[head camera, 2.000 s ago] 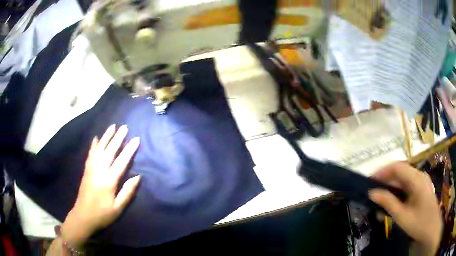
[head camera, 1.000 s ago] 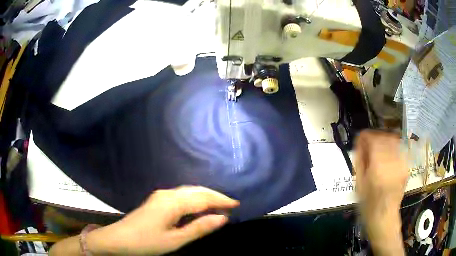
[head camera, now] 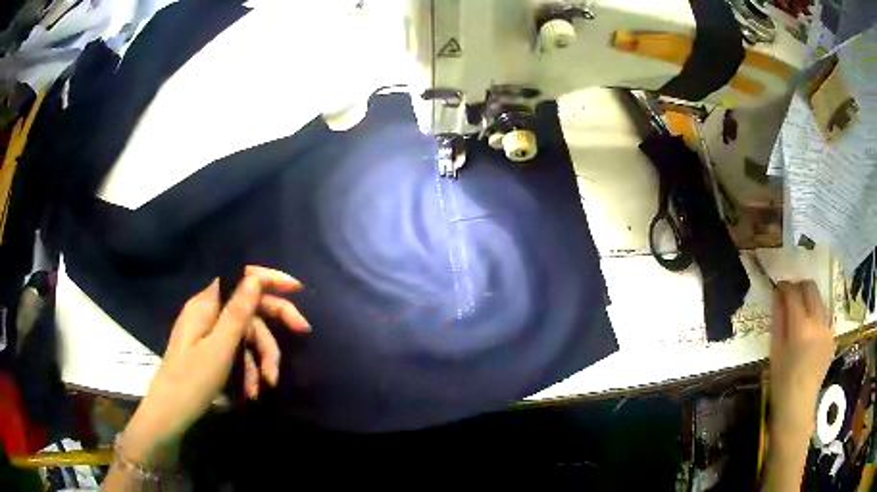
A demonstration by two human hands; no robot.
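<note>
The dark navy garment panel [head camera: 385, 356] lies flat under the sewing machine needle and presser foot [head camera: 447, 159], glared blue by the lamp. Faint lengthwise stitch lines run down from the foot. My left hand [head camera: 231, 332] is over the panel's left part, fingers apart and bent, holding nothing visible. My right hand [head camera: 803, 332] is at the table's right end, fingertips down by a thin dark item [head camera: 764, 269]; whether it grips this cannot be told. A dark strip [head camera: 723, 288] lies right of the machine, partly over the black-handled shears [head camera: 665, 240].
The cream machine head [head camera: 490, 58] spans the top, with a dark cloth over its arm [head camera: 714, 48]. White printed sheets [head camera: 851, 163] hang at the right. Dark cloth and pale sheets are piled at upper left. A white ring [head camera: 831, 413] is below the table's right edge.
My right hand has moved right, away from the strip, which now lies on the table. My left hand has moved left and up, away from the panel's front edge.
</note>
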